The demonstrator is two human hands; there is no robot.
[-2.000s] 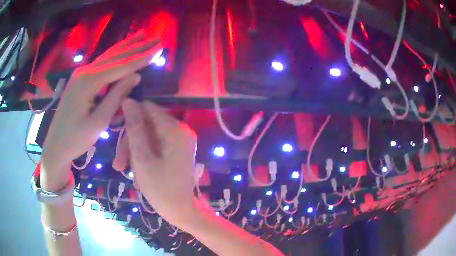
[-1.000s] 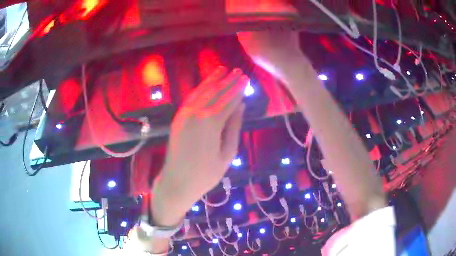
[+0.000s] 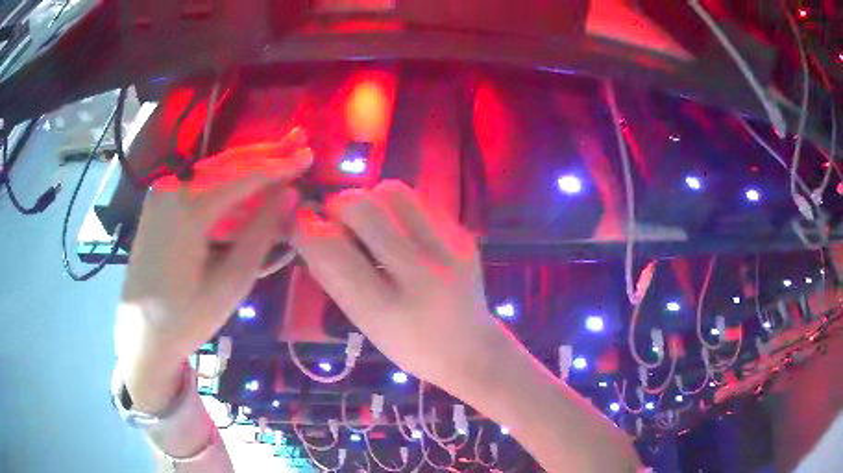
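My left hand [image 3: 217, 217] is raised at the left, at the front of the upper shelf, fingers pointing right. My right hand [image 3: 397, 249] is beside it, its fingertips nearly meeting the left fingers. What lies between the fingertips is too dark and blurred to name. A pale cable [image 3: 277, 265] shows just below the fingertips. A dark unit [image 3: 356, 148] with a lit blue-white LED lies right behind them on the shelf. Whether either hand grips anything cannot be told.
More dark units with LEDs [image 3: 568, 185] lie to the right on the shelf [image 3: 545, 249]. A white cable [image 3: 629, 212] hangs over its edge. Lower tiers hold many hanging white plugs [image 3: 354, 348]. Black cables [image 3: 69, 222] hang at the left. A dark beam [image 3: 444, 54] crosses above.
My right hand has come down and left from the upper shelf to meet my left hand. My left hand has moved left. The view has shifted.
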